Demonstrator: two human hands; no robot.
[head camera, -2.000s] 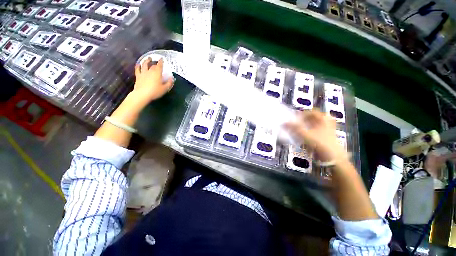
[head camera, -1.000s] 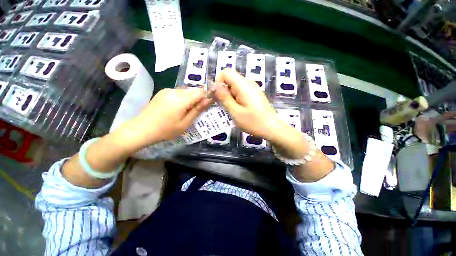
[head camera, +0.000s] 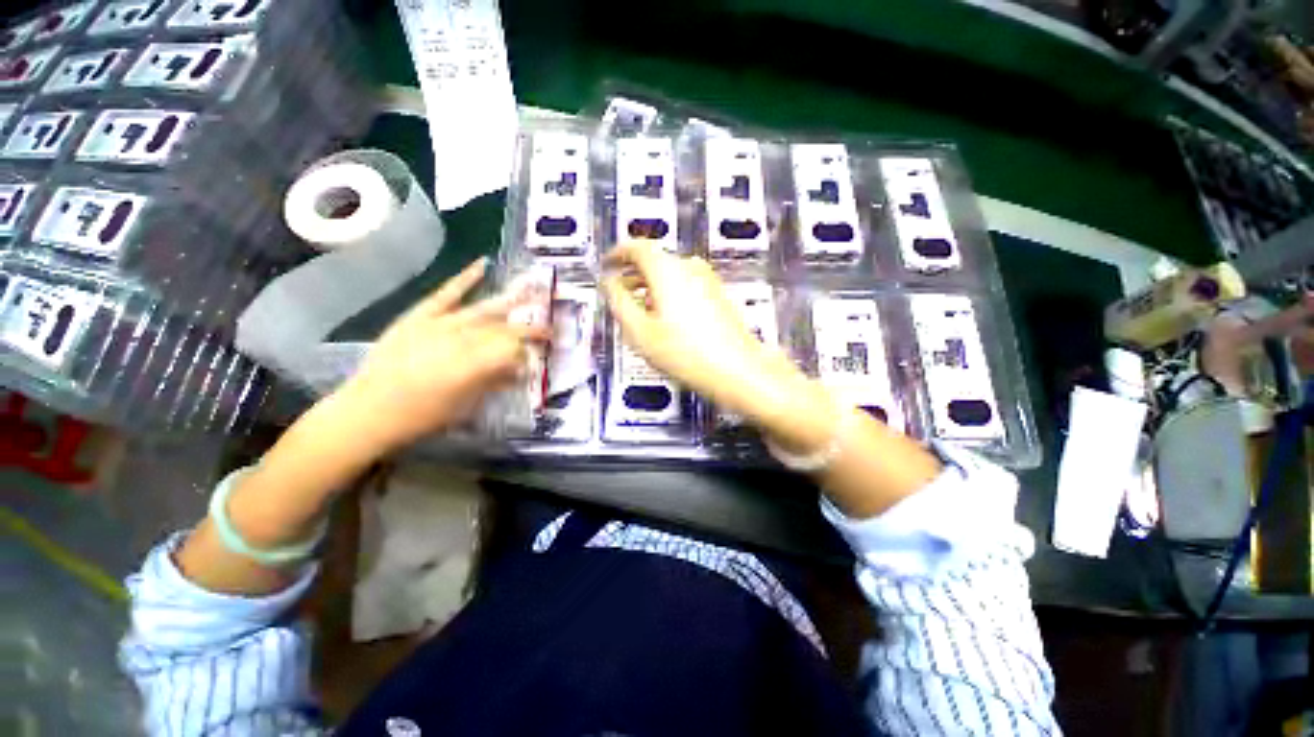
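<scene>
A clear plastic tray (head camera: 1016, 389) holds two rows of white devices (head camera: 824, 202) with dark ovals. My left hand (head camera: 440, 360) is at the tray's near left pocket, its fingers on a device (head camera: 533, 324) that is tilted on edge and shows a thin red side. My right hand (head camera: 692, 324) is over the near row, right of it, with thumb and fingertips close together; whether they pinch a small label cannot be told. A roll of liner (head camera: 339, 202) lies left of the tray, and its pale tail runs under my left hand.
A printed white strip (head camera: 458, 101) lies behind the roll. Stacked full trays (head camera: 159, 274) stand at the left. At the right are a white card (head camera: 1098, 472), a cream bottle (head camera: 1174, 305), cables and another person's hand (head camera: 1251, 353). A pale rail borders the green belt (head camera: 807, 72).
My hands were together over the tray with a printed strip under them. They are now apart, the left on the tilted device. The printed strip no longer shows there.
</scene>
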